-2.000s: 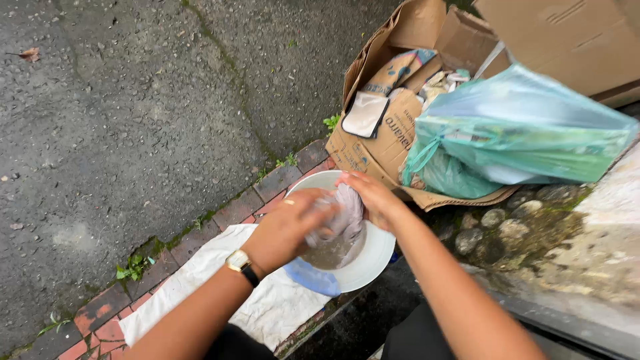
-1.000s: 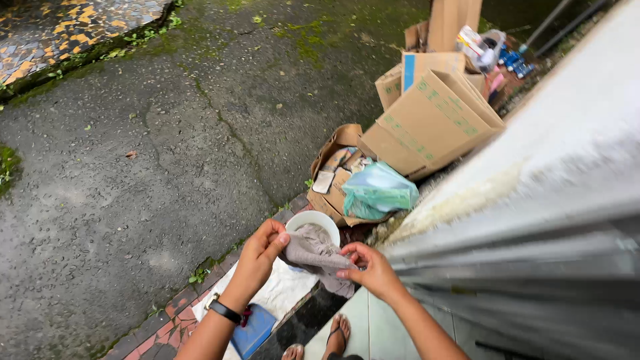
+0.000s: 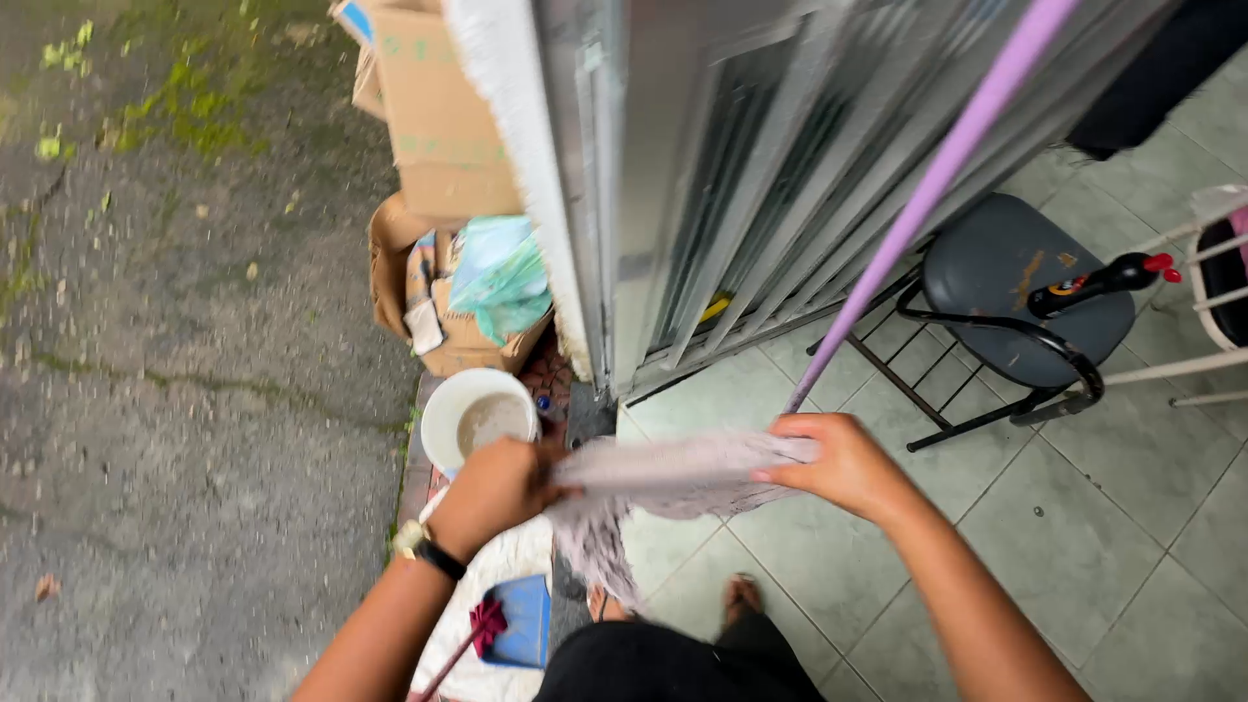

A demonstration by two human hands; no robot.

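My left hand (image 3: 507,487) and my right hand (image 3: 834,463) grip a damp greyish-pink cloth (image 3: 673,468) by opposite ends, stretched between them above the tiled floor. Part of the cloth hangs down below my left hand. A white bucket (image 3: 434,419) holding murky water stands just beyond my left hand. The lower end of a purple pole (image 3: 907,214) shows right behind my right hand; whether the two touch, I cannot tell. My left wrist wears a watch with a black strap.
Cardboard boxes (image 3: 448,146) and a green plastic bag (image 3: 502,278) lie beyond the bucket. A blue dustpan (image 3: 522,619) rests on white cloth at lower left. Beside a grey folding metal gate (image 3: 663,195) stands a grey chair (image 3: 1014,283) with a dark bottle (image 3: 1092,285) on its seat.
Two seconds ago both hands were in the bucket with the cloth; then they held it up by the bucket, and now it is stretched over the tiles. The view has swung right.
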